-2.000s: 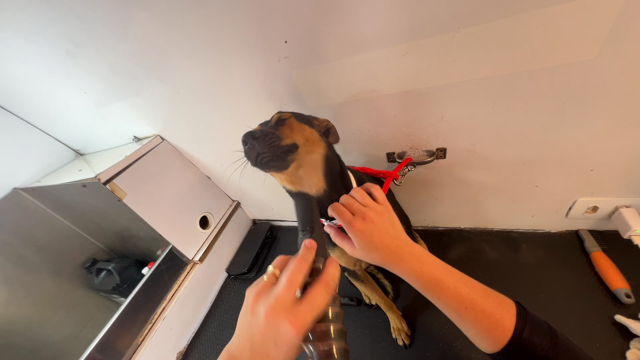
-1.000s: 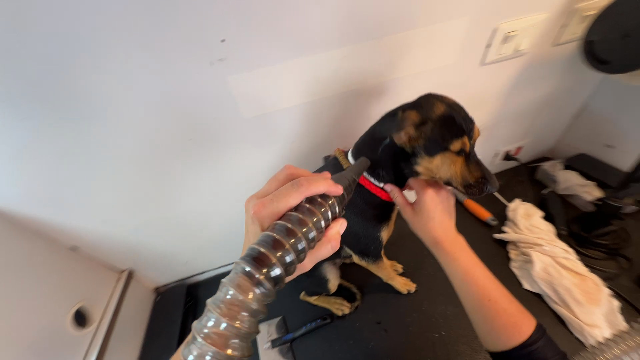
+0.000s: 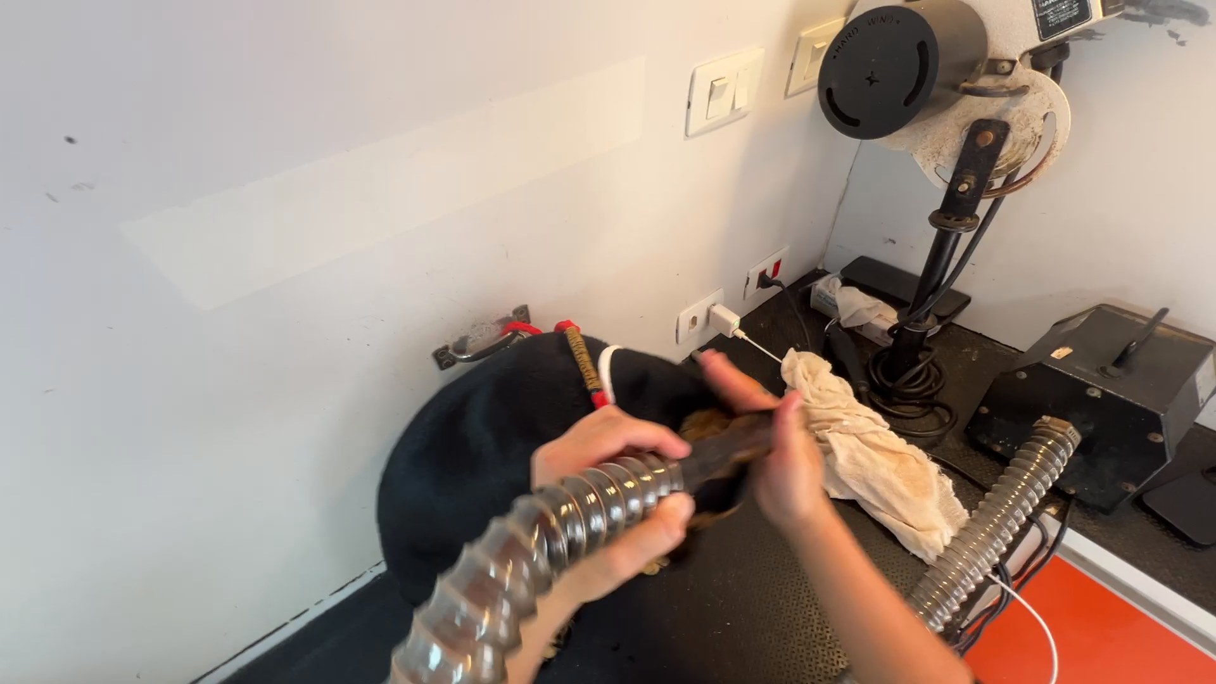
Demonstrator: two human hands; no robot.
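Note:
A black-and-tan dog [image 3: 494,437] is on the black textured table beside the wall, its head largely hidden behind my hands. My left hand [image 3: 617,494] is closed around the end of a clear ribbed dryer hose [image 3: 532,541], whose dark nozzle [image 3: 727,451] points right at the dog's head. Blurred by motion, my right hand [image 3: 784,442] is at the nozzle's tip and the dog's head, fingers spread; whether it grips anything is unclear. A red and brown collar or lead [image 3: 581,361] and a white band [image 3: 608,372] lie around the dog's neck.
A metal wall bracket [image 3: 470,350] holds a red strap. A crumpled beige towel [image 3: 879,456] lies right of my hands. Beyond are a stand dryer [image 3: 879,71], coiled cables [image 3: 912,399] and a black blower box [image 3: 1083,408] with the hose attached. Sockets [image 3: 701,318] are on the wall.
The dog's head has lowered from its raised position. My right hand has moved from its throat to the nozzle tip by its head. The view has swung right.

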